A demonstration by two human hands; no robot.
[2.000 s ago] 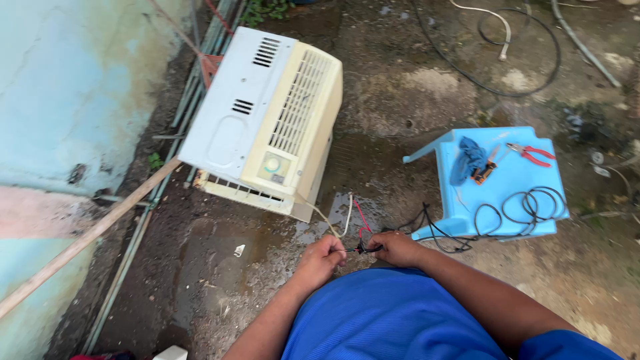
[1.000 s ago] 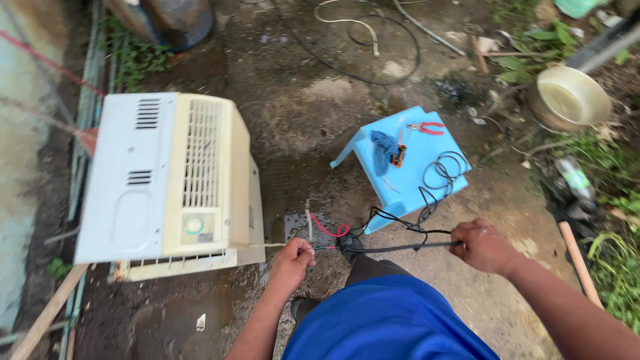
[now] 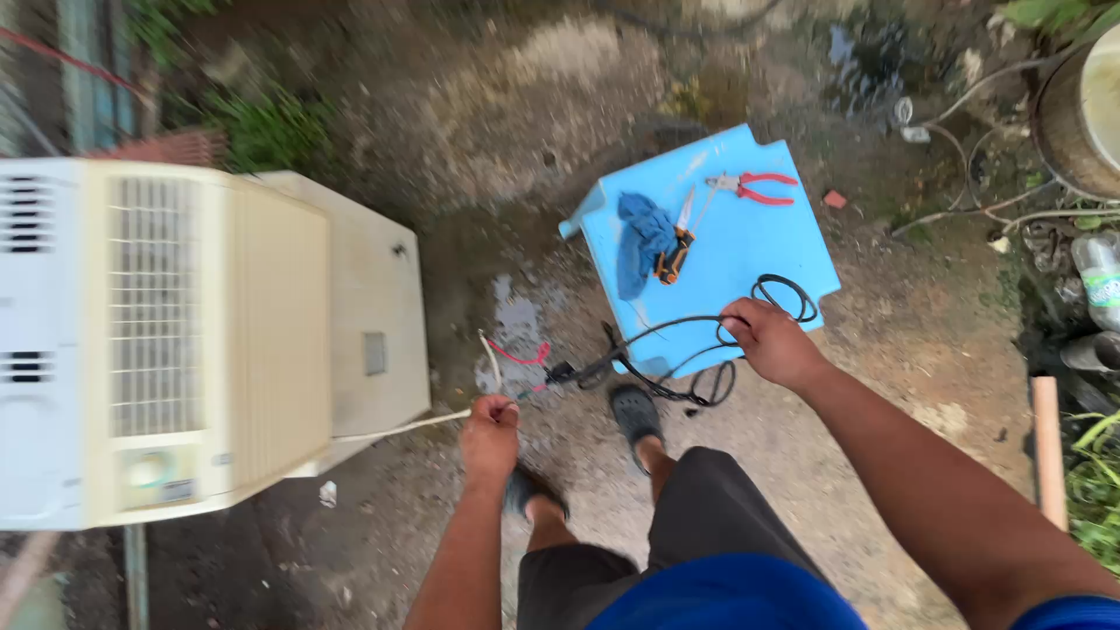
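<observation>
My left hand [image 3: 492,429] pinches the end of a cream cable [image 3: 402,429] that runs from the window air conditioner [image 3: 271,324] at the left. Thin red and white wires [image 3: 523,357] stick up beside these fingers. My right hand [image 3: 770,339] grips a black cable [image 3: 656,329] over the near edge of a light blue plastic stool [image 3: 735,236]. Between my hands hangs a black connector or taped part [image 3: 560,374], its exact kind unclear. More black cable lies looped on the stool and hangs at its near side.
On the stool lie red-handled pliers [image 3: 754,187], an orange and black knife or cutter [image 3: 674,258] and a crumpled blue cloth [image 3: 646,236]. A round metal pot [image 3: 1081,114] and a plastic bottle [image 3: 1099,276] are at the right. The concrete ground [image 3: 490,149] has wet patches.
My hands were close together two seconds ago; my right hand moved away to the right along the black cable and is now over the stool's near edge. The view has shifted.
</observation>
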